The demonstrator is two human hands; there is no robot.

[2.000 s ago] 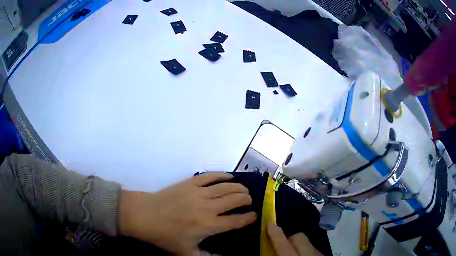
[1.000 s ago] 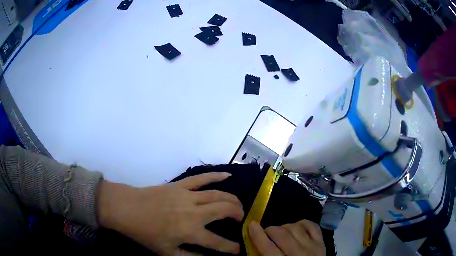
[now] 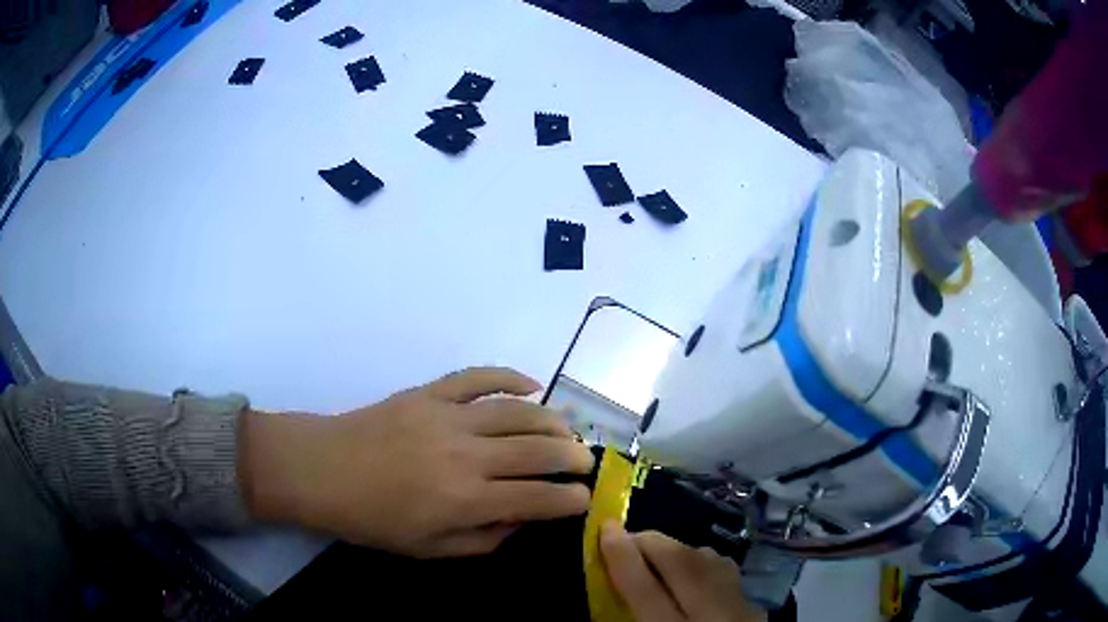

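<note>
A black fabric panel (image 3: 474,583) lies under the needle area at the bottom of the view. The yellow template (image 3: 606,522) lies on it, its upper end beside the presser foot (image 3: 640,471). My left hand (image 3: 444,468) lies flat on the black fabric, fingers spread slightly towards the template. My right hand (image 3: 674,581) is cut off by the bottom edge, its fingertips on the template's right side. The white sewing machine head (image 3: 826,352) stands to the right. The contact between needle and fabric is too small to tell.
Several small black patches (image 3: 564,244) lie scattered on the white table (image 3: 243,280). The shiny slide plate (image 3: 620,352) is set in the bed. Yellow snips (image 3: 892,591) lie right of the machine head. A pink thread cone (image 3: 1045,122) and clear plastic (image 3: 881,97) are at upper right.
The template's lower part has swung from slanting to nearly upright. My left hand's fingers have closed together and moved nearer the needle area. The black fabric has turned and shifted under my hands.
</note>
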